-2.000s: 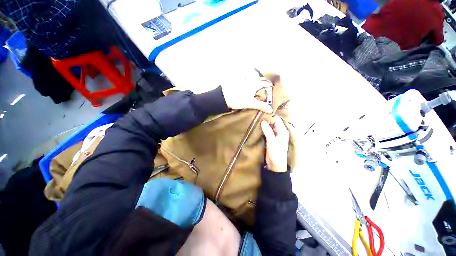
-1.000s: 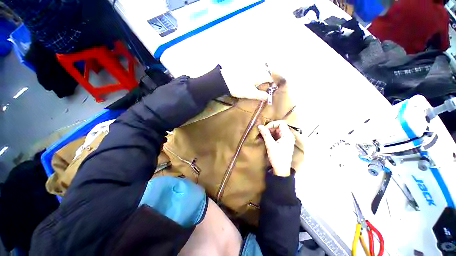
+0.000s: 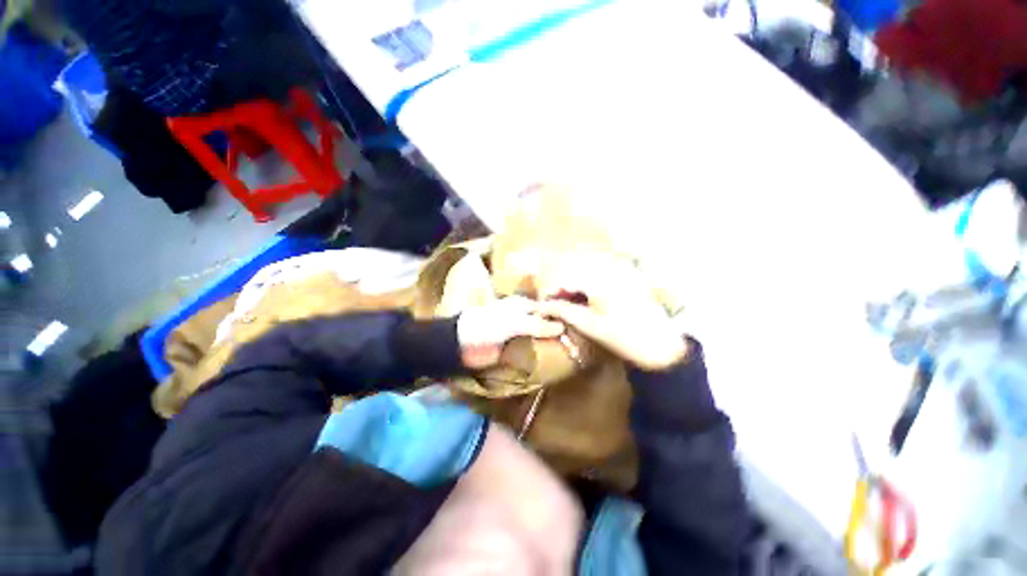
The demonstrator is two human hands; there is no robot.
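The tan jacket (image 3: 586,419) lies bunched over my lap and the near edge of the white table. The picture is blurred. My left hand (image 3: 509,329) is closed on a fold of the jacket near its upper part. My right hand (image 3: 631,321) comes from the right and meets the left hand at the fingertips, pinching the same cloth. A short piece of the front zip (image 3: 530,414) shows below the hands. The fingertips and the exact part of the jacket between them are partly hidden.
A blue bin (image 3: 231,295) with tan garments stands at my left. A red stool (image 3: 265,152) is beyond it. Scissors (image 3: 882,524) with yellow and red handles lie on the table (image 3: 721,158) at the right, near the sewing machine (image 3: 991,231). Dark garments lie at the back right.
Both hands have come together lower on the jacket. Its upper part is now folded and bunched, covering most of the zip. The whole view has shifted and blurred.
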